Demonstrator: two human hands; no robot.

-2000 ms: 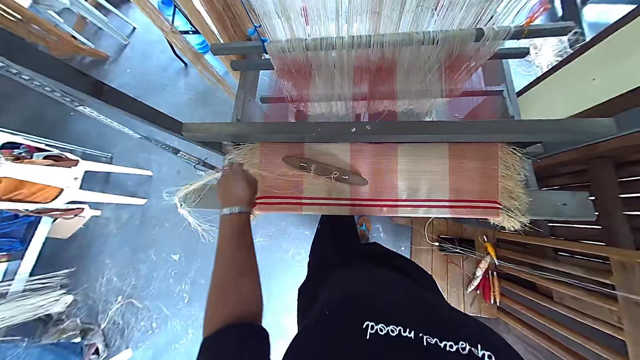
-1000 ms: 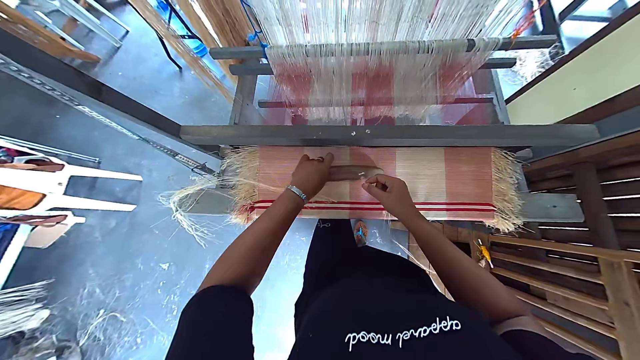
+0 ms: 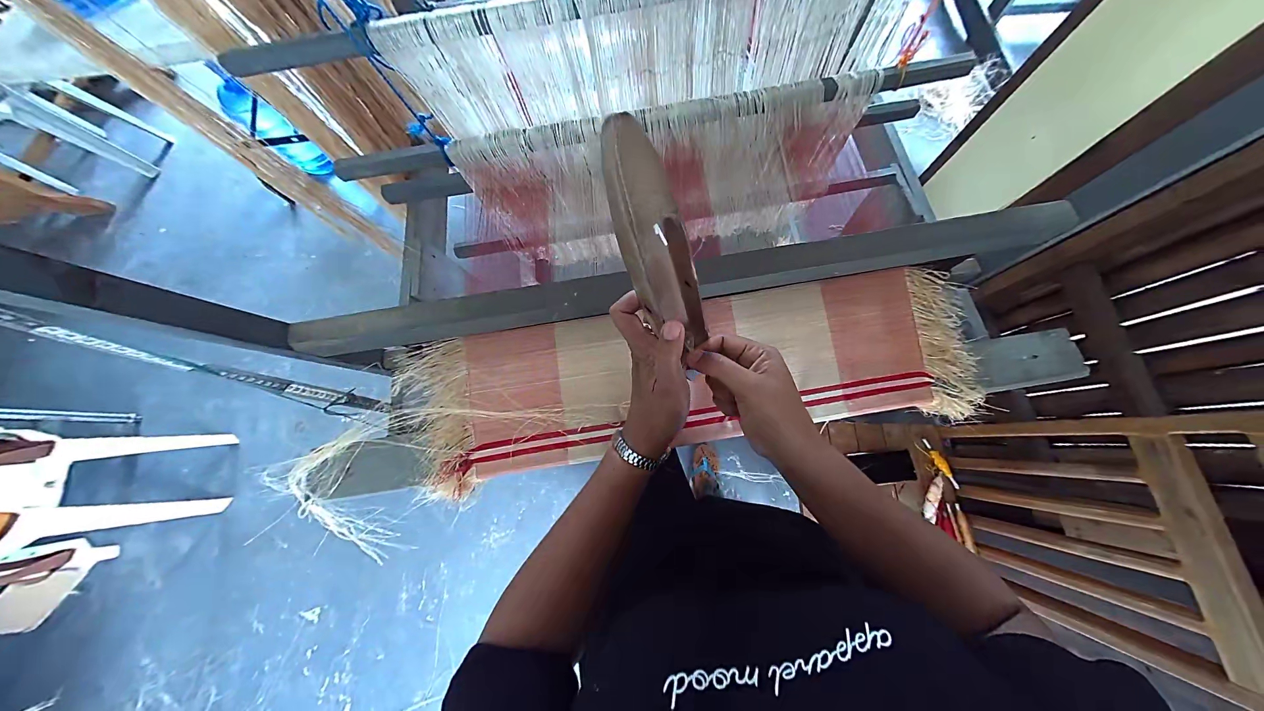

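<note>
My left hand (image 3: 654,380), with a metal watch band at its wrist, grips the lower end of a wooden weaving shuttle (image 3: 637,202). The shuttle is tilted up and points away over the loom's front beam (image 3: 790,259). At the same lower end, the fingertips of my right hand (image 3: 748,380) are pinched together; whether they hold a thread is too small to tell. Beneath both hands lies striped pink and cream woven cloth (image 3: 509,380) with red lines near its front edge and frayed fibre at both sides. White warp threads (image 3: 553,79) stretch behind the beam.
Loose pale fibres (image 3: 331,494) hang off the cloth's left end. A slatted wooden bench (image 3: 1076,509) stands at the right, with wound bobbins (image 3: 938,494) by it. White chairs (image 3: 128,449) are at the far left, and a blue water bottle (image 3: 272,123) stands behind the loom.
Two seconds ago the shuttle lay on the cloth and my right hand was out of view. Both hands came to it, and it is now lifted and turned to point away.
</note>
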